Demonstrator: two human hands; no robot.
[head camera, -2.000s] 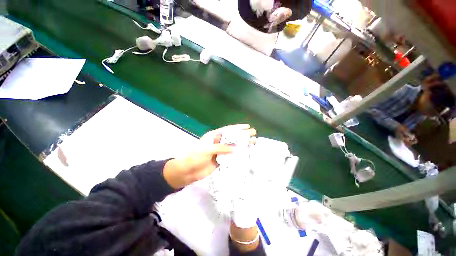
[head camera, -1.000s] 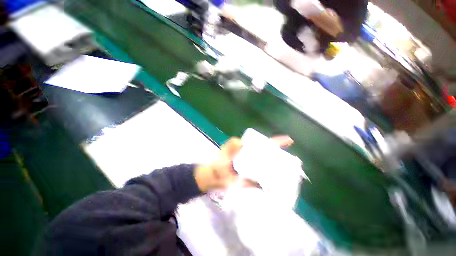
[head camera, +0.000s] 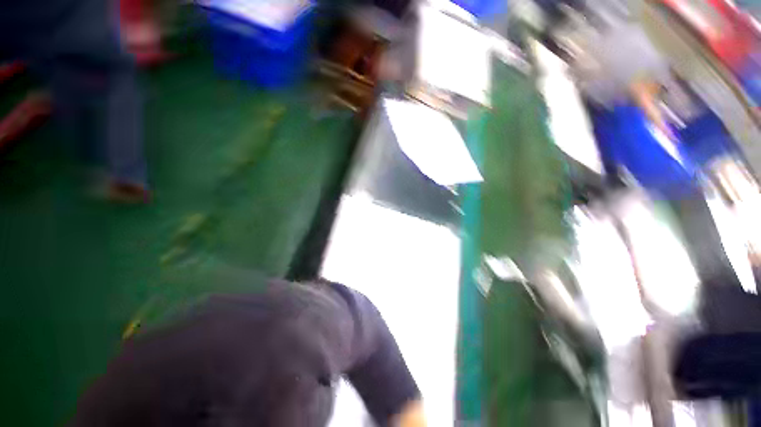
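The view is strongly blurred. My left sleeve reaches down to the bottom edge, where only a sliver of skin of my left hand or wrist (head camera: 409, 414) shows. The fingers and anything in them are cut off. My right hand is out of the picture. The white bench covering (head camera: 400, 267) lies beyond my forearm. A loose white paper sheet (head camera: 434, 143) lies on the black bench top behind it. A blurred white thing, possibly a corded unit, (head camera: 502, 268) is on the green belt.
The green belt (head camera: 521, 167) runs along the right of the bench. A blue crate (head camera: 263, 50) stands on the green floor at the top. A person's leg (head camera: 125, 117) shows at the upper left. Blurred people and blue shapes are across the belt at the right.
The view has swung left, showing more floor. The bench covering and paper now stand further right in the picture. The white object and most of my left hand have left the view.
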